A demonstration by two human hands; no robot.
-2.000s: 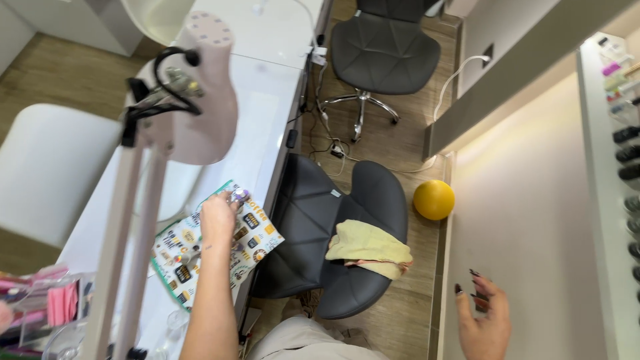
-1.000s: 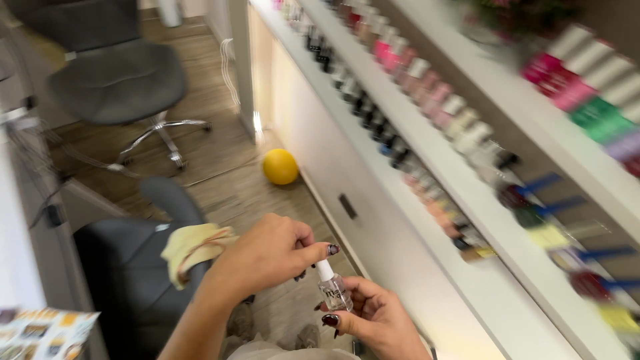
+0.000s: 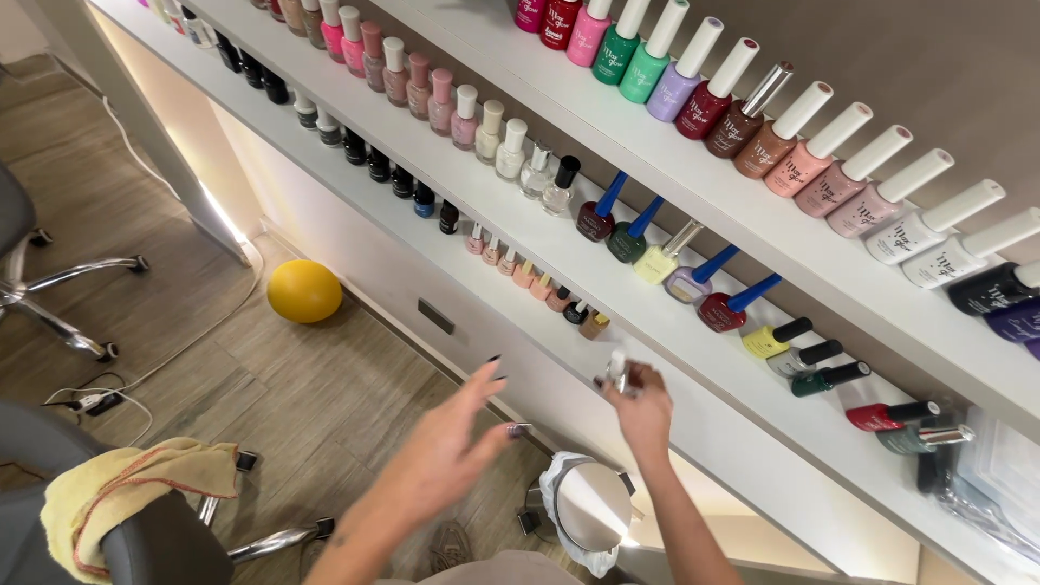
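My right hand grips a small clear nail polish bottle with a white cap, upright at the front edge of the lowest shelf, just right of a row of small bottles. Blur hides whether the bottle touches the shelf. To its left, my left hand is held out over the floor, fingers spread, holding nothing. On the middle shelf, nearest above, stand polish bottles with blue caps and a yellow one with a black cap.
The top shelf bears a long row of polish bottles with mostly white caps. Below the shelves is a lidded bin with a bag around its rim. A yellow ball lies by the wall, and a yellow cloth hangs over a grey chair.
The view has swung right to the shelves. One second ago both hands were at the clear bottle; now my left hand is off it and my right hand has it at the lowest shelf.
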